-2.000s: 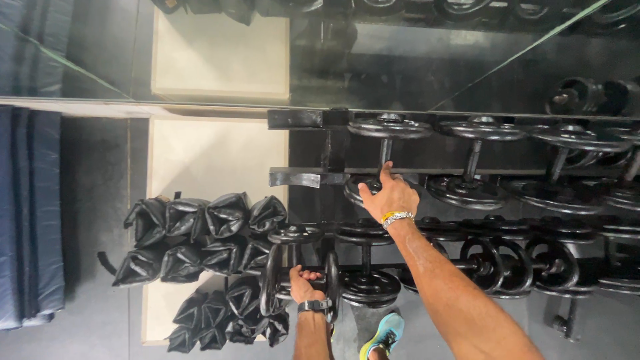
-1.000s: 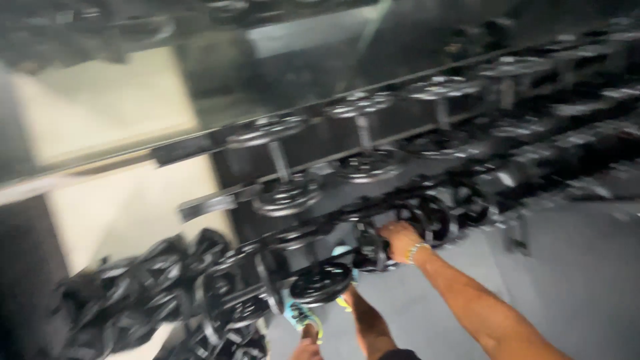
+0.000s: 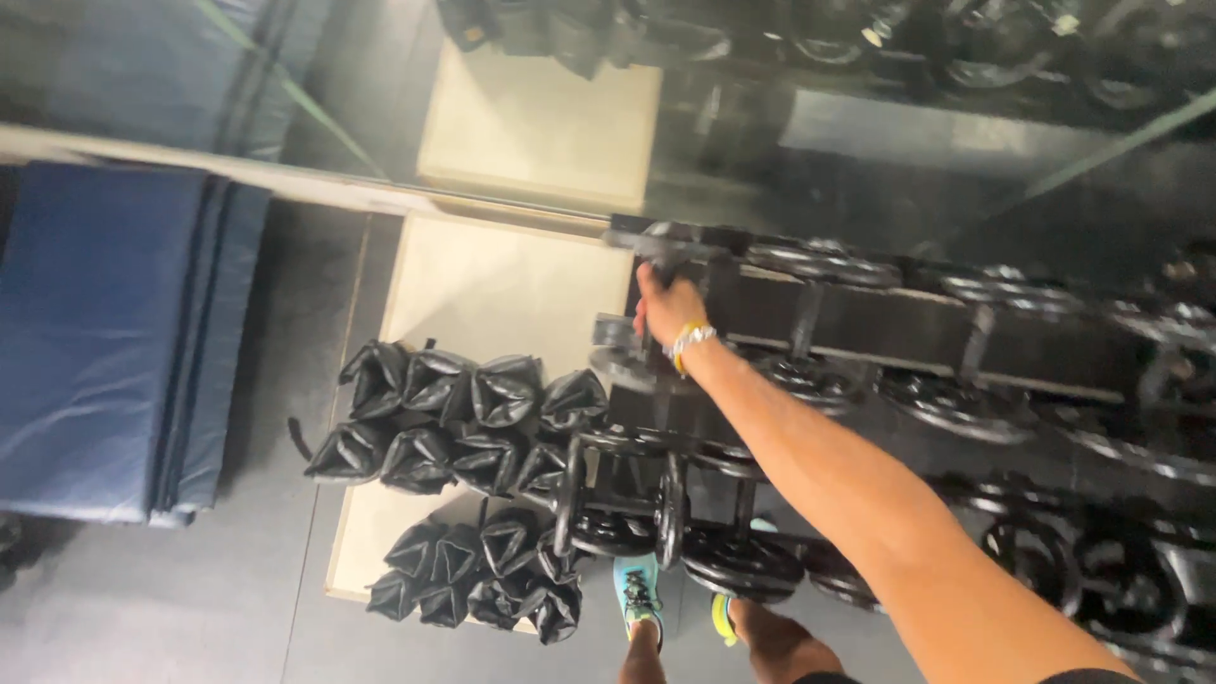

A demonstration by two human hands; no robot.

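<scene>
My right hand [image 3: 671,309], with a yellow band and a silver bracelet at the wrist, grips the handle of a black dumbbell [image 3: 624,366] at the left end of the rack's top tier. The dumbbell is blurred and its handle lies mostly behind my fingers. Beside it on the same tier rests another dumbbell [image 3: 804,318]. Below, a dumbbell with round plates [image 3: 617,534] sits at the left end of the lower tier, next to one more dumbbell [image 3: 743,560]. My left hand is out of view.
Several black sandbags [image 3: 506,391] lie in rows on a pale board [image 3: 484,275] left of the rack. Folded blue mats [image 3: 95,332] are farther left. A mirror [image 3: 760,142] runs behind the rack. My feet in turquoise shoes [image 3: 636,589] stand close below the lower tier.
My right hand has moved from the lower tier, where it was one second ago, up and left to the top tier's end, with a dumbbell in it. My left hand has left the view.
</scene>
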